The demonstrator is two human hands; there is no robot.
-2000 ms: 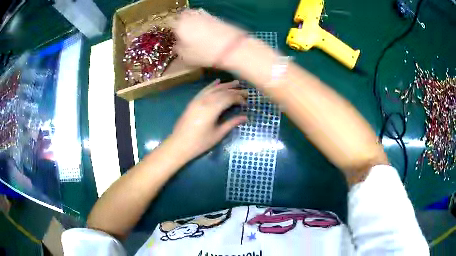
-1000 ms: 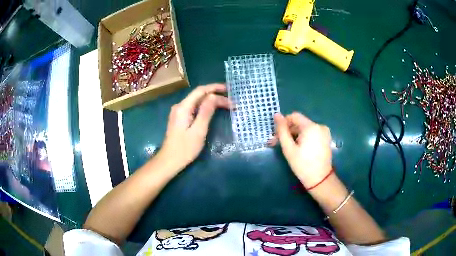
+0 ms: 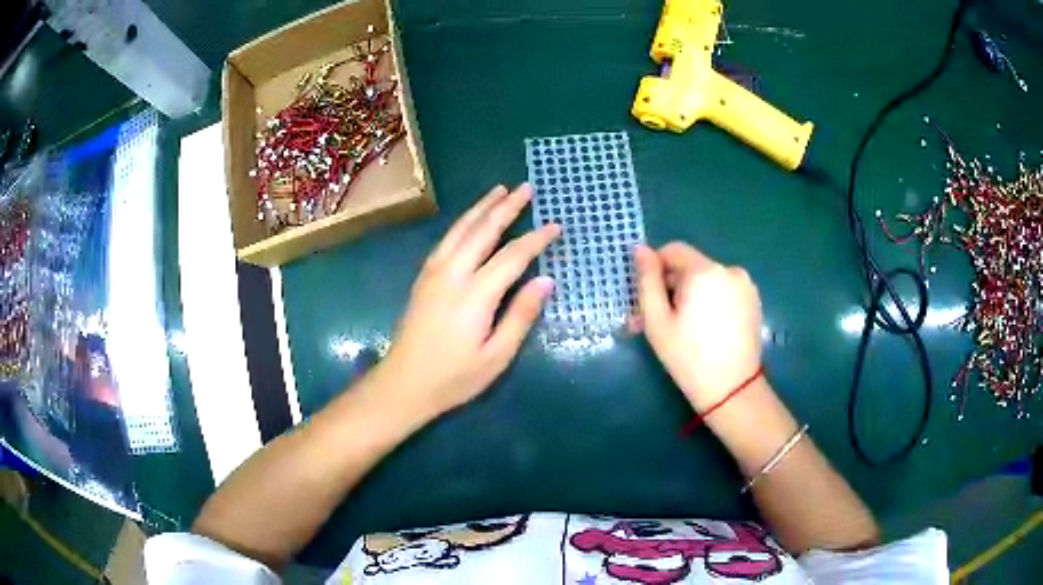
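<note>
A pale perforated strip [image 3: 588, 217] with rows of round holes lies on the dark green bench in front of me. It looks short, perhaps folded. My left hand [image 3: 475, 286] is spread at its left edge, with fingertips resting on the strip. My right hand [image 3: 700, 320] has thumb and fingers closed on the strip's lower right edge. The fingertips of my right hand are partly hidden.
A cardboard box [image 3: 332, 224] with red-wired parts is at upper left. White and black strips [image 3: 212, 331] and clear plastic packaging [image 3: 69, 309] lie left. A yellow glue gun [image 3: 715, 91], its black cord [image 3: 852, 217] and a loose pile of wired parts [image 3: 1006, 274] are right.
My right hand has left the box and now holds the strip's right edge. The strip, long at first, looks about half as long. My left hand has shifted onto its left side.
</note>
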